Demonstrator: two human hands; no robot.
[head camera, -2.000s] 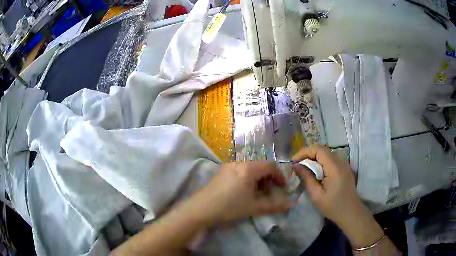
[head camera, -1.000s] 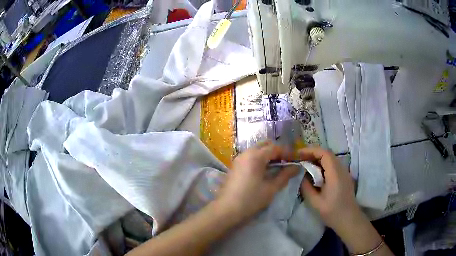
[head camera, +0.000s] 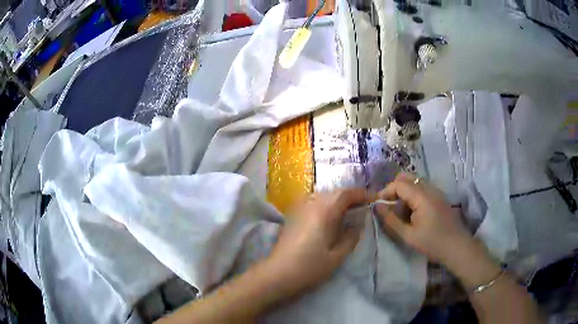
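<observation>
My left hand (head camera: 317, 231) and my right hand (head camera: 421, 212) meet fingertip to fingertip just in front of the needle area. Both pinch the edge of the pale garment piece (head camera: 171, 215), whose cloth hangs below the hands and heaps to the left. A thin white edge (head camera: 385, 202) shows between the fingertips. The presser foot and needle area (head camera: 362, 149) of the off-white sewing machine head (head camera: 367, 57) is brightly lit, just beyond the fingers. The fingers are slightly blurred, and the undersides of the hands are hidden.
A stack of cut strips (head camera: 491, 152) lies right of the needle. Yellow guide tape (head camera: 289, 164) is on the bed left of it. A machine lamp (head camera: 295, 47) hangs left of the head. A plastic-wrapped dark board (head camera: 108, 82) is at the back left. Scissors-like tools (head camera: 563, 180) lie far right.
The view has shifted, so the machine appears further right and lower. My left hand has closed in on the cloth edge and now meets the right fingertips. The cloth below hangs straighter.
</observation>
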